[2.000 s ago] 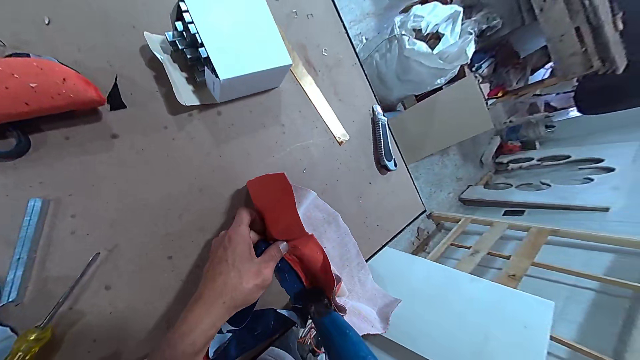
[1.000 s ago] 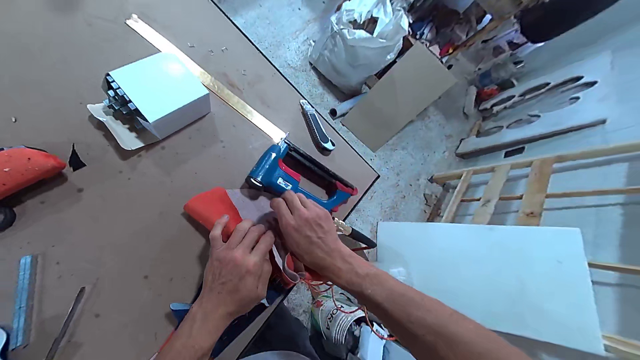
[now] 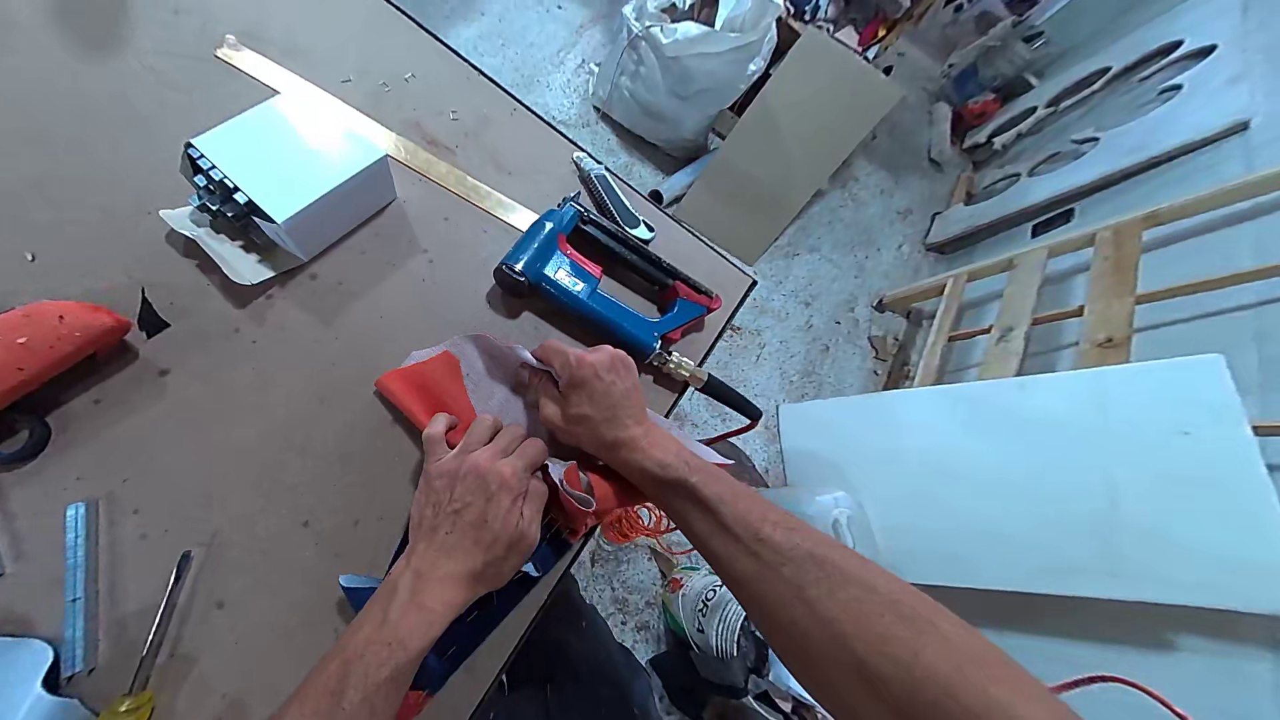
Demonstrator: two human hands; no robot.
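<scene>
My left hand point(image 3: 480, 500) presses on the orange upholstery material point(image 3: 425, 390), its fingers curled over the folded part. With my right hand point(image 3: 590, 395) I grip the pale backing side of the same material, just right of the left hand. Dark blue material point(image 3: 480, 610) shows beneath my left forearm at the table edge. Beyond my hands a blue and red pneumatic staple gun point(image 3: 600, 290) lies on its side, its hose fitting point(image 3: 680, 368) close to my right hand. A utility knife point(image 3: 612, 198) lies behind the staple gun.
An opened white box of staples point(image 3: 290, 165) and a metal ruler point(image 3: 450, 178) lie on the brown table point(image 3: 280, 400). At left are an orange padded piece point(image 3: 55, 340), a staple strip point(image 3: 77, 590) and a screwdriver point(image 3: 160, 620). A white panel point(image 3: 1030, 480) stands right, beyond the table edge.
The staple gun, held low by the table edge two seconds ago, now lies on the table beside the knife. My right hand has come onto the material. The view has shifted.
</scene>
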